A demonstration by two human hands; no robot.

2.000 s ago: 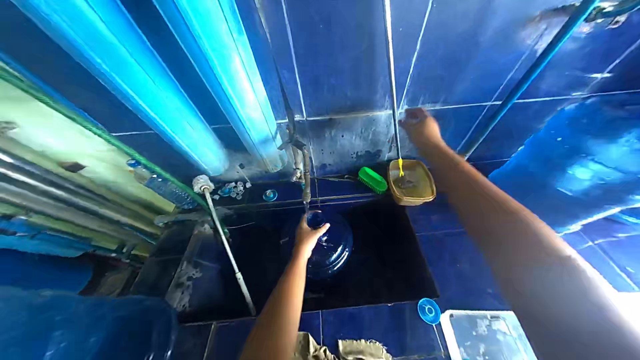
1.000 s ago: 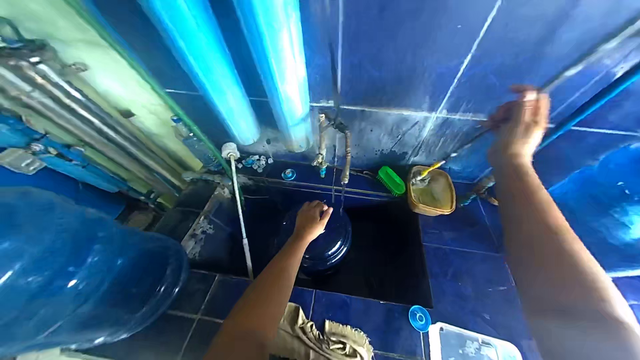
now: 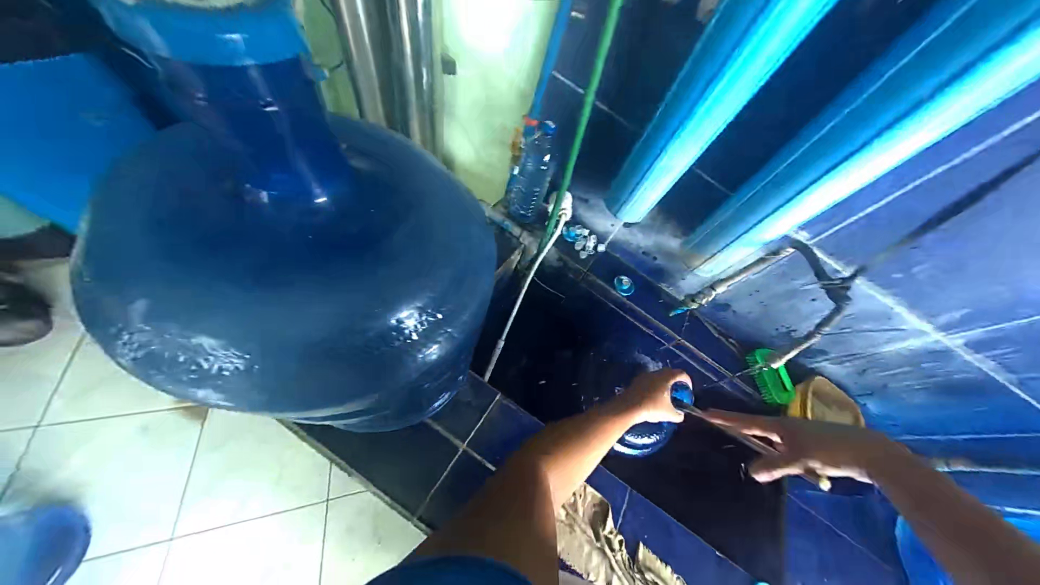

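Observation:
A large blue water jug [image 3: 643,439] lies in the dark tiled basin, its mouth toward me. My left hand [image 3: 655,395] grips it at the neck. With my right hand [image 3: 800,447] I hold a thin rod [image 3: 743,439], whose far end reaches the jug's mouth; what is on that end is hidden inside. Just beyond my right hand stand a yellowish plastic tub [image 3: 827,401] and a green scrubbing brush [image 3: 770,376].
Another big blue jug [image 3: 284,276] fills the left foreground. A white pipe [image 3: 526,296] leans at the basin's left end. Taps [image 3: 743,280] project from the wall below blue filter housings [image 3: 723,106]. A crumpled cloth [image 3: 597,536] lies on the near ledge.
My right hand has come down from the wall side to the jug in the basin, bringing the rod to its mouth. The view has swung left, and the foreground jug appears much larger.

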